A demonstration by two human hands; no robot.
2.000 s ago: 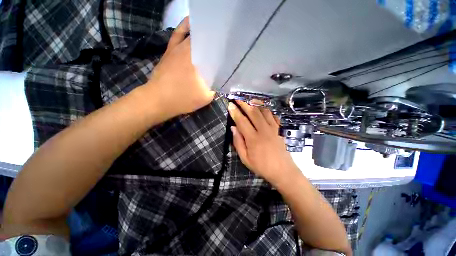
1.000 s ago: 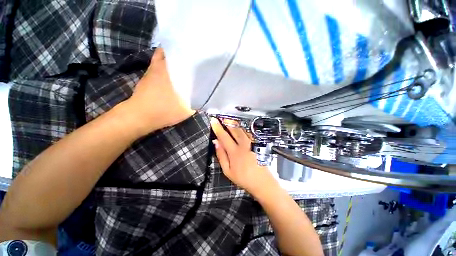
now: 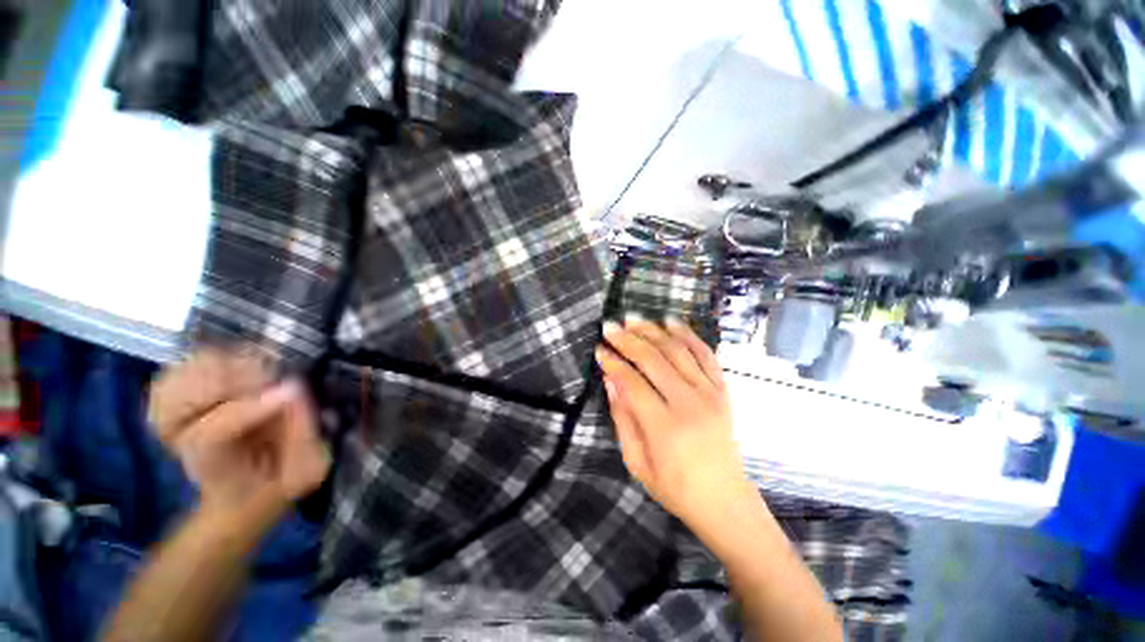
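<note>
A plaid garment (image 3: 483,276) with black seam lines spreads from the needle area to the left and over the table's front edge. A narrow plaid strip (image 3: 663,286) lies at the presser foot and needle area (image 3: 659,232), beside a black seam. My right hand (image 3: 672,408) lies flat on this cloth just in front of the foot, fingertips pressing it down. My left hand (image 3: 239,433) is blurred, at the garment's lower left edge, fingers curled. Whether it pinches cloth cannot be seen.
The white sewing machine head with blue stripes (image 3: 879,57) fills the upper right, with metal thread guides below it. The white table (image 3: 866,433) has a ridged front edge. Blue bins stand at the right. Dark blue cloth (image 3: 107,433) shows at lower left.
My left hand has left the cloth beside the needle and moved down and left, uncovering the plaid panel. My right hand stays on the cloth, now slightly in front of the foot. The view has shifted.
</note>
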